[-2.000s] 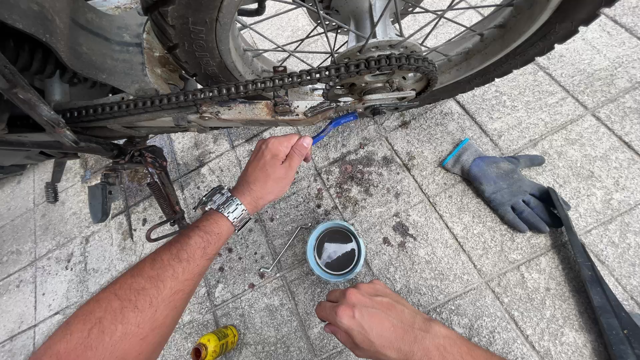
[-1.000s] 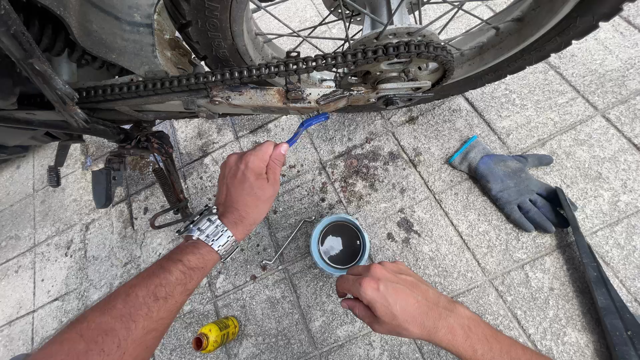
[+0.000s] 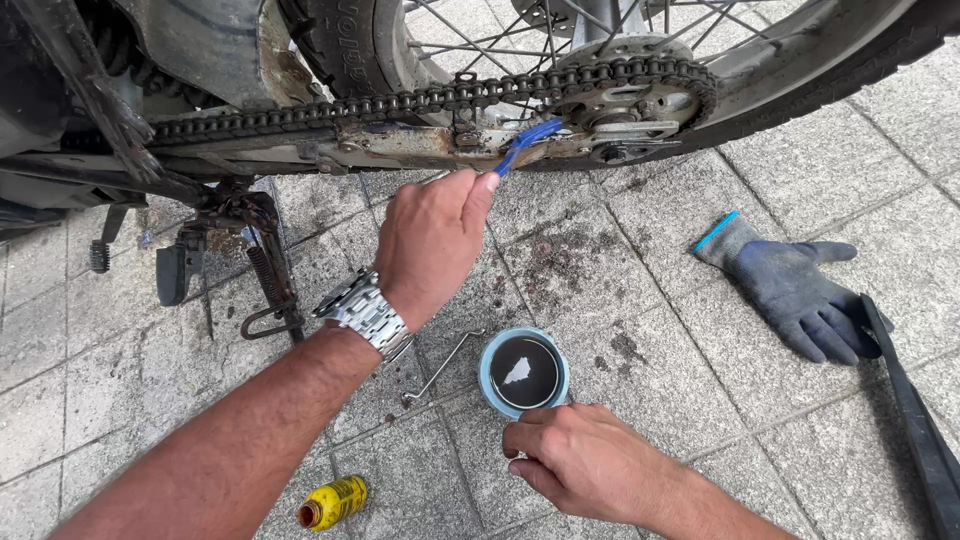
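My left hand, with a metal watch on its wrist, grips the handle of a blue brush. The brush's far end lies against the swingarm, below the drive chain and left of the rear sprocket; its bristles cannot be made out. At the lower rim of a light blue cup of dark liquid is my right hand, fingers curled. Whether it grips the cup is unclear.
A bent metal rod lies left of the cup. The open yellow bottle is on its side. A grey work glove touches a black bar at right. The motorcycle's side stand reaches down at left.
Between one second ago and now, my left hand has moved up toward the chain with the brush, whose end now overlaps the swingarm. My right hand stays near the cup.
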